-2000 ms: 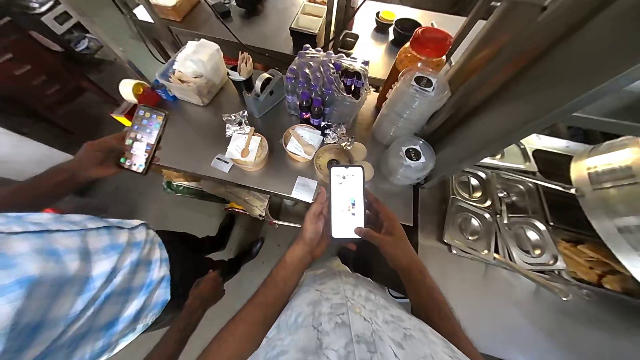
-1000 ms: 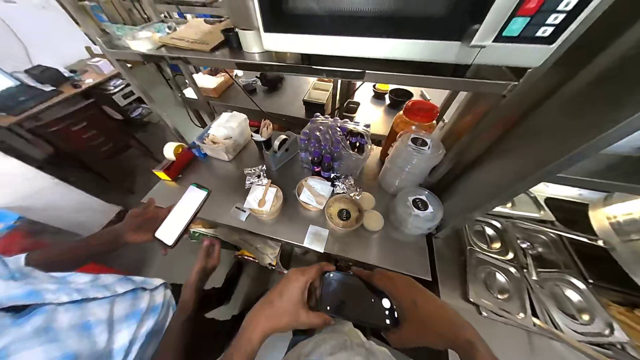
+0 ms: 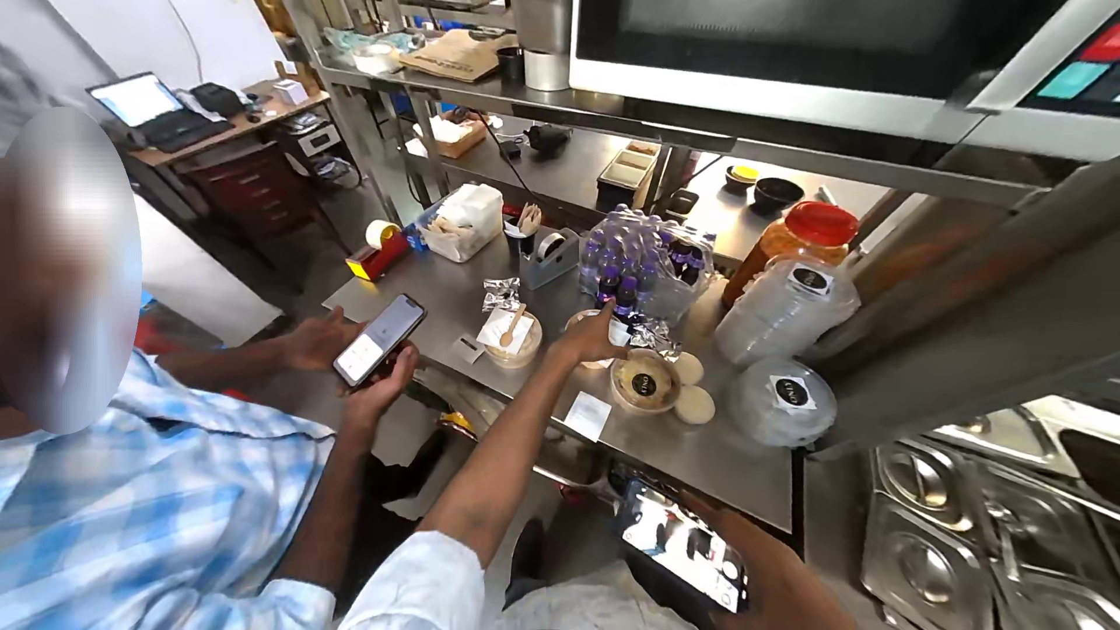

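Note:
My left hand reaches over a lidded bowl with a napkin on it, fingers apart near foil packets; whether it touches them is hard to tell. In my right hand is a smartphone with a lit camera view, below the counter's front edge. Just right of my left hand sits a round bowl with a labelled clear lid, beside two small round tubs. Another bowl carries a napkin and a wooden spoon. A white paper square lies at the counter edge.
Shrink-wrapped bottles, a tape dispenser and a napkin tub stand behind. Stacked plastic lids and a red-capped jar are right. A co-worker at left holds a phone. A microwave sits on the shelf above.
My left hand has let go of the phone and moved forward over the bowls. My right hand alone holds the phone now. The view has tilted up since the earliest frame.

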